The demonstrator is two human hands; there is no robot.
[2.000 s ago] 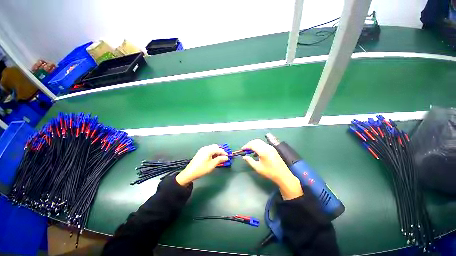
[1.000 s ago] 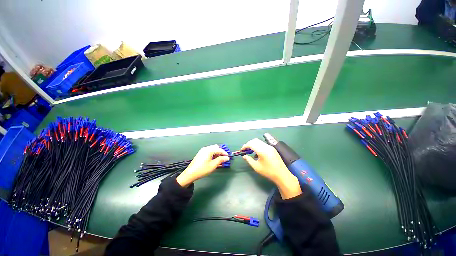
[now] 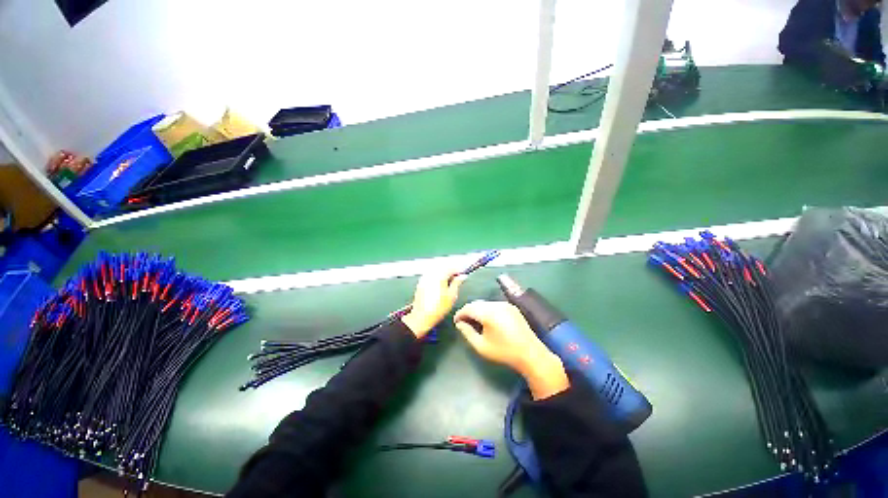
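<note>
My left hand point(image 3: 433, 300) holds a cable lead point(image 3: 477, 263) with its blue tip pointing up and right, above the bench. My right hand point(image 3: 497, 333) is beside it, fingers curled; whether it holds anything is hidden. A small bunch of black leads point(image 3: 302, 355) lies at and behind my left hand and sleeve. A lead with a red sleeve and blue terminal end point(image 3: 477, 446) lies near the front. The blue heat gun point(image 3: 594, 374) lies by my right forearm, its silver nozzle pointing up and left.
A large cable pile point(image 3: 107, 355) lies at the left. A narrower cable bundle point(image 3: 750, 340) and a dark plastic bag point(image 3: 842, 287) are at the right. A white upright point(image 3: 618, 126) stands behind the heat gun. Black trays point(image 3: 209, 167) and blue bins are at the back left. A person point(image 3: 828, 39) is at the top right.
My left hand has moved right and up with a lead, whose blue tip now points away from me. My right hand has come off the lead and lowered slightly. The camera view has shifted.
</note>
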